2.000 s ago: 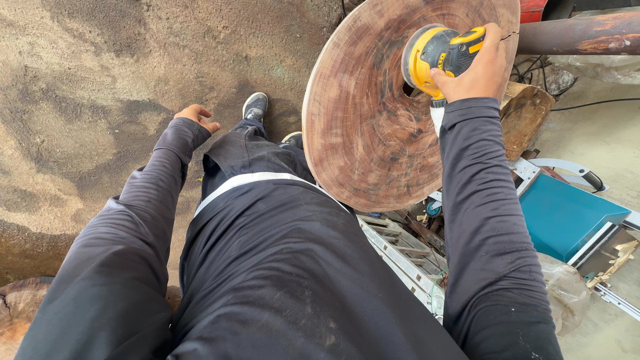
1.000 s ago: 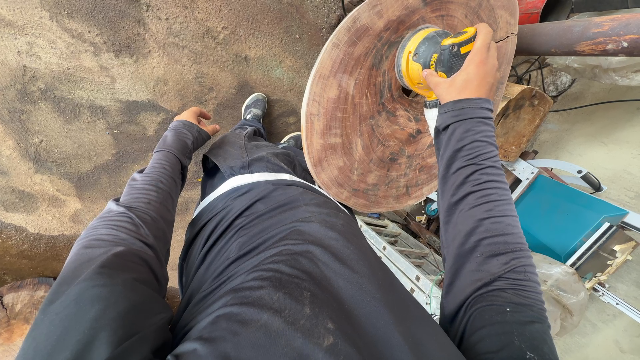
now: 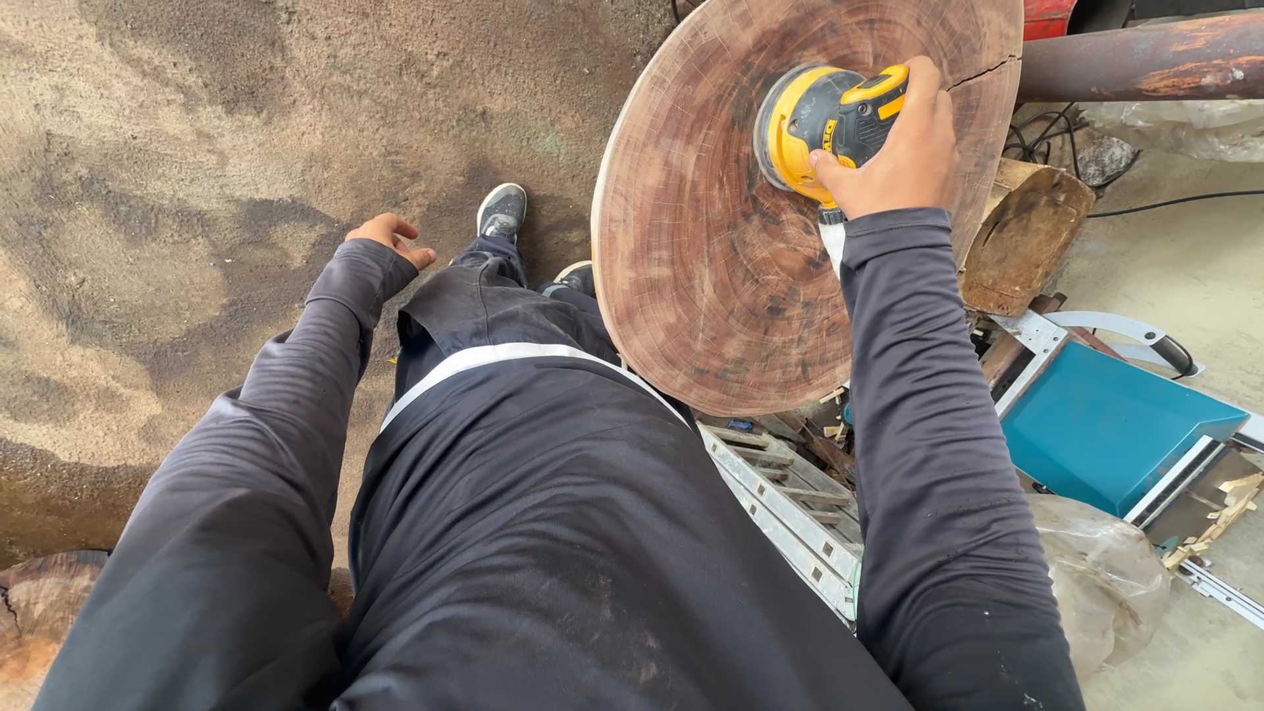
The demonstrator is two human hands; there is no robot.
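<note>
A yellow and black DeWalt random orbital sander (image 3: 820,128) lies with its round pad against the face of a large reddish-brown wood slab (image 3: 711,267). My right hand (image 3: 899,153) grips the sander's body from the right, thumb on its lower side. A white piece, partly hidden by my sleeve, hangs from the sander's port. The slab shows growth rings, a pale edge and a crack near its right rim. My left hand (image 3: 392,237) hangs at my left side, fingers loosely bent, away from the slab and holding nothing.
A rusty metal pipe (image 3: 1145,61) runs off at the upper right, above a cut log (image 3: 1027,232) and black cable. An aluminium ladder (image 3: 790,513) lies below the slab. A teal machine (image 3: 1116,420) and clear plastic sheeting (image 3: 1096,573) are at right. My shoe (image 3: 502,211) stands on stained ground.
My right hand and the sander have moved slightly left on the slab from where they were two seconds ago. My left hand has stayed by my side.
</note>
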